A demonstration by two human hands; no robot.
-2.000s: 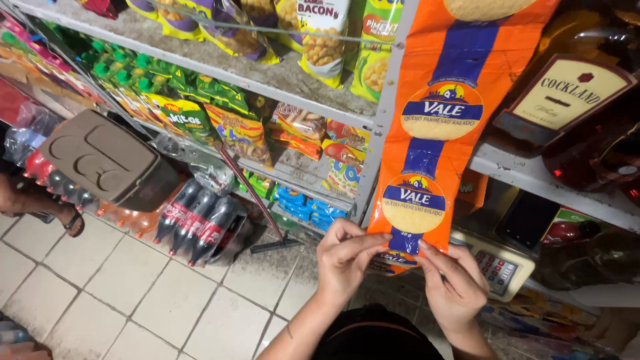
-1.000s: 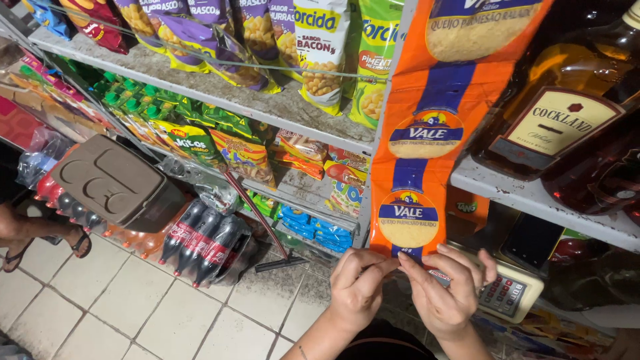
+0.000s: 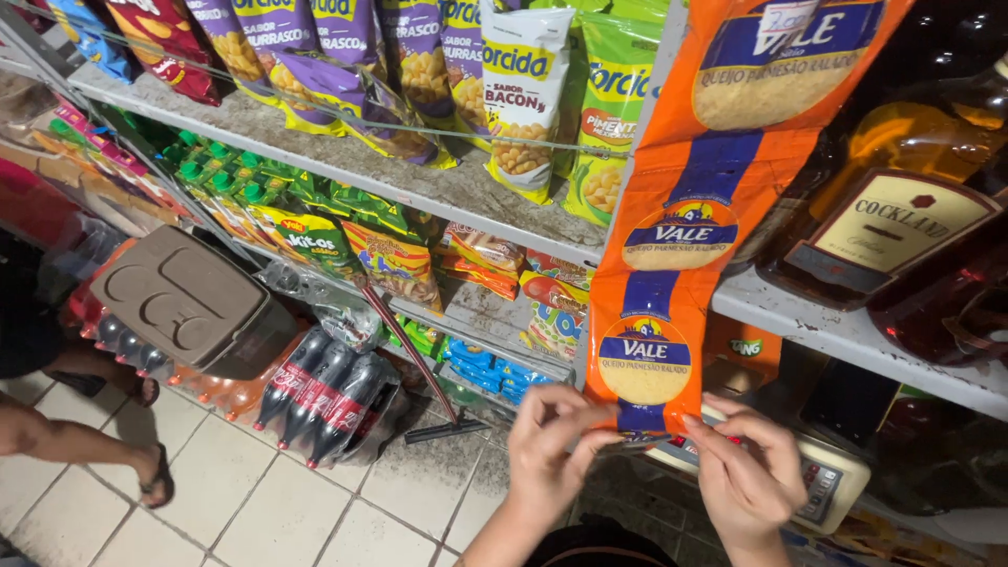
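A hanging strip of orange and blue grated-cheese packets runs down from the top of the view, in front of the shelf edge. At its lower end my left hand pinches the left corner between thumb and fingers. My right hand grips the right side of the same end. Part of one more packet shows folded beneath, between the hands; the rest of it is hidden. A price tag with handwriting is stuck on the upper packet.
Snack bags stand on a metal shelf at left. Liquor bottles fill the right shelf, above a digital scale. A floor squeegee, wrapped soda bottles and a cooler box are lower left. A person's leg shows at far left.
Both hands stay at the strip's lower end, with small shifts of the fingers. The other person's feet at the left have moved; a foot is now farther out on the tiles.
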